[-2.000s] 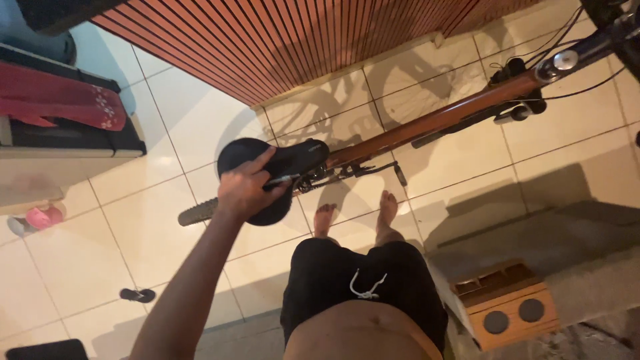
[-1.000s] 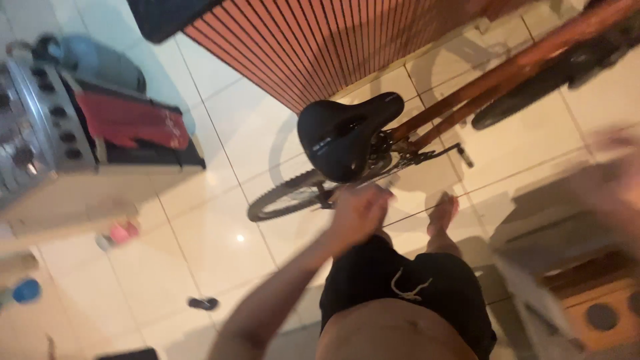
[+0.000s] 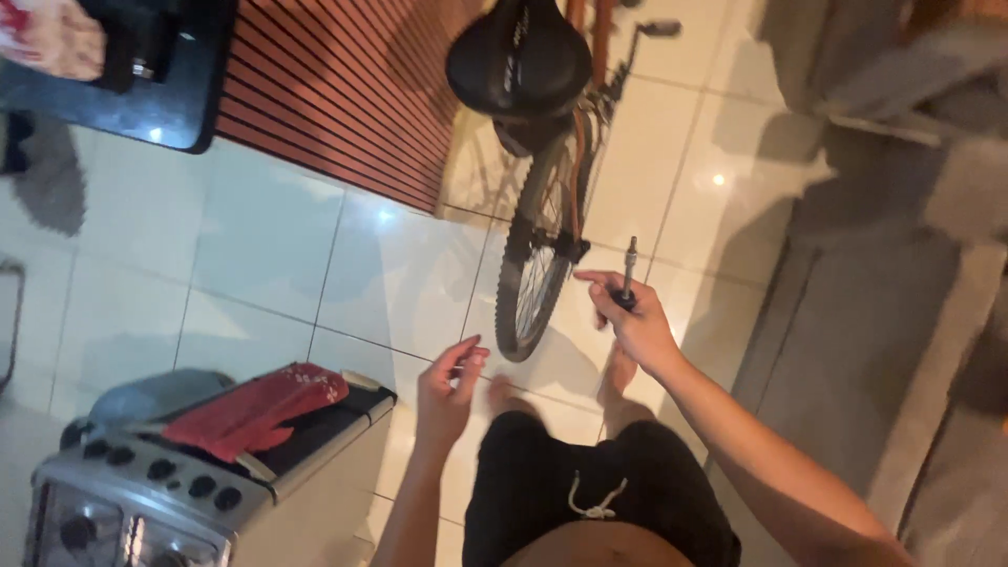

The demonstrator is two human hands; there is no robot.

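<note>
My right hand grips a screwdriver-like tool with a dark handle and a metal shaft pointing away from me; its index finger is stretched toward the bicycle's rear wheel. My left hand holds nothing, its fingers partly curled and apart, left of the tyre's near end. The rear wheel with its knobby tyre stands between and beyond my hands. Above it is the black bicycle saddle; part of the orange frame and a pedal show beside it. Neither hand touches the bicycle.
A stove with a red oven mitt on its dark lid stands at lower left. A slatted wood panel under a black countertop borders the bicycle's left. A grey sofa-like piece is at right. My bare feet are on the tiled floor.
The view has turned strongly. My left hand was on the saddle two seconds ago and is now off it. My right hand, a blur at the right edge one second ago, is now by the rear wheel.
</note>
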